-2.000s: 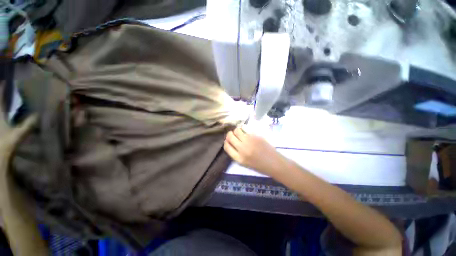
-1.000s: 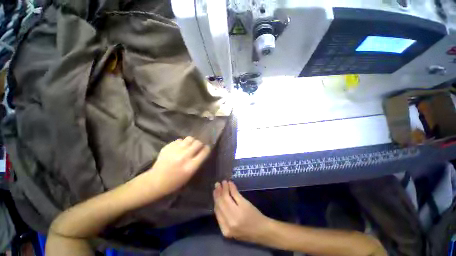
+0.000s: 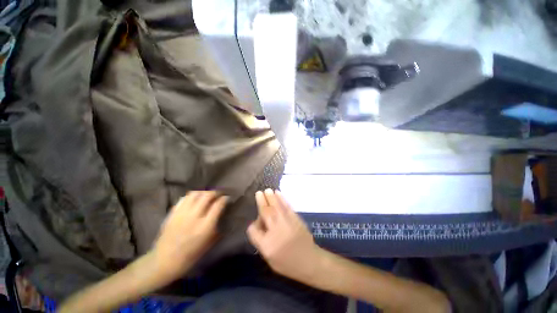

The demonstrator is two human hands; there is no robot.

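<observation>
The brown shell fabric (image 3: 128,122) lies in a large draped heap left of the needle, its right corner under the bright lamp by the white sewing machine (image 3: 275,67). A ribbed, textured brown strip (image 3: 272,171) shows at its right edge. My left hand (image 3: 194,226) lies on the fabric with its fingertips on it. My right hand (image 3: 278,229) pinches the fabric's right edge near the front of the table. The needle area is washed out by glare, so I cannot tell if the presser foot touches the fabric.
The dark front table edge with a white-numbered scale (image 3: 403,231) runs to the right. A small open cardboard box (image 3: 510,183) stands at the table's right end. The dark control panel (image 3: 488,101) is at upper right, and blue crate latticework (image 3: 152,305) shows below.
Since one second ago, my right hand has moved up along the fabric edge, and my left hand lies slightly lower left. The ribbed strip's angle has changed, and the view has shifted.
</observation>
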